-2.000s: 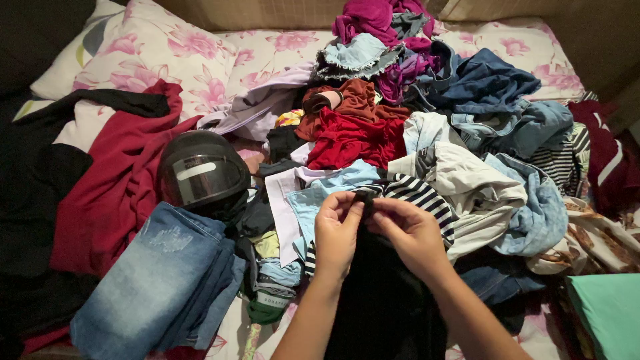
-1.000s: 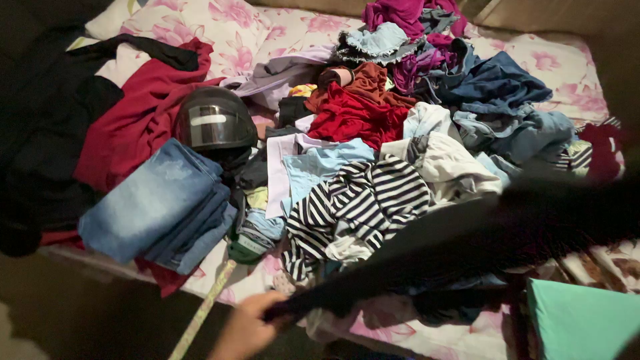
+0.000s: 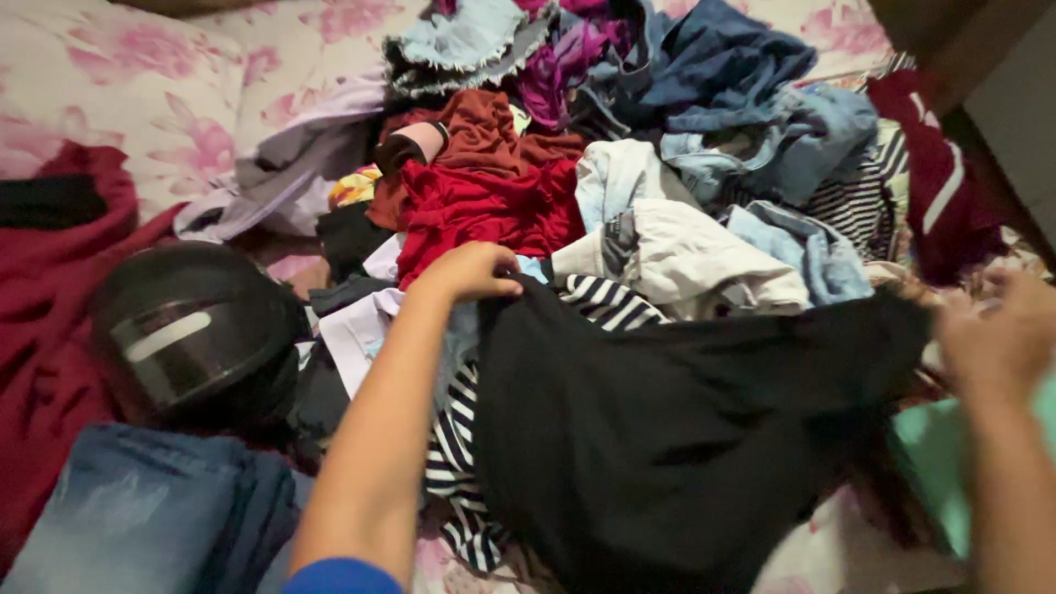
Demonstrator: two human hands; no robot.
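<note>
A black cloth garment (image 3: 660,429) hangs spread between my two hands over the pile of clothes. My left hand (image 3: 474,272) pinches its upper left corner, just below a red garment (image 3: 495,206). At the far right, my right hand (image 3: 994,334), blurred, grips the other end. Behind and below the black cloth lies a black-and-white striped garment (image 3: 462,462), partly hidden. A cream garment (image 3: 709,256) lies just beyond the cloth's upper edge.
A black helmet (image 3: 198,330) sits left of my left forearm, with folded blue jeans (image 3: 140,511) in front of it. Denim pieces (image 3: 734,66) are heaped at the back. A mint-green folded item (image 3: 940,470) lies under my right forearm. Floral bedding (image 3: 165,74) is beneath everything.
One second ago the black cloth was a blurred sweep toward the right; now it hangs spread between both hands. My left hand has moved up from the bed's front edge. The view is closer.
</note>
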